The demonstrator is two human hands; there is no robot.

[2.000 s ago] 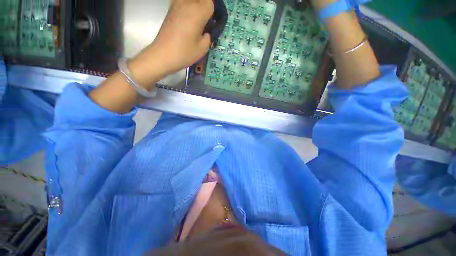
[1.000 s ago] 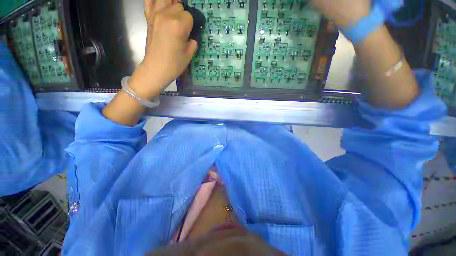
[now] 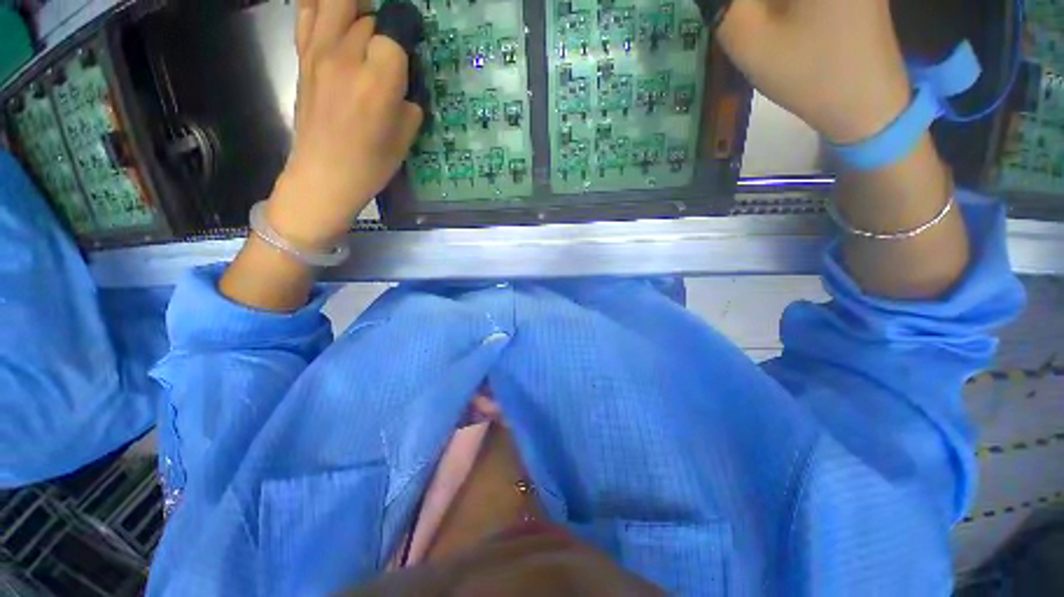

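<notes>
Two pale green circuit panels (image 3: 624, 111) with rows of small dark components lie side by side in a dark carrier (image 3: 548, 210) at the top centre. My left hand (image 3: 350, 117) is over the left edge of the carrier, with black coverings on the thumb side; its upper fingertips are cut off by the top edge. My right hand (image 3: 823, 64) is at the carrier's upper right corner, black at its fingertips, partly cut off by the top edge. Whether either hand holds a component cannot be seen. A light blue strap (image 3: 887, 138) is on my right wrist.
A silver rail (image 3: 525, 251) runs between my body and the boards. Other carriers with green panels stand at the far left (image 3: 111, 175) and far right (image 3: 1042, 140). A round metal part (image 3: 187, 152) sits in the left gap. A blue sleeve of another person (image 3: 58, 315) is at left.
The view has turned and shifted, so the carrier shows further left. My right hand has come lower into view, near the carrier's right side. My left hand stays at the carrier's left edge.
</notes>
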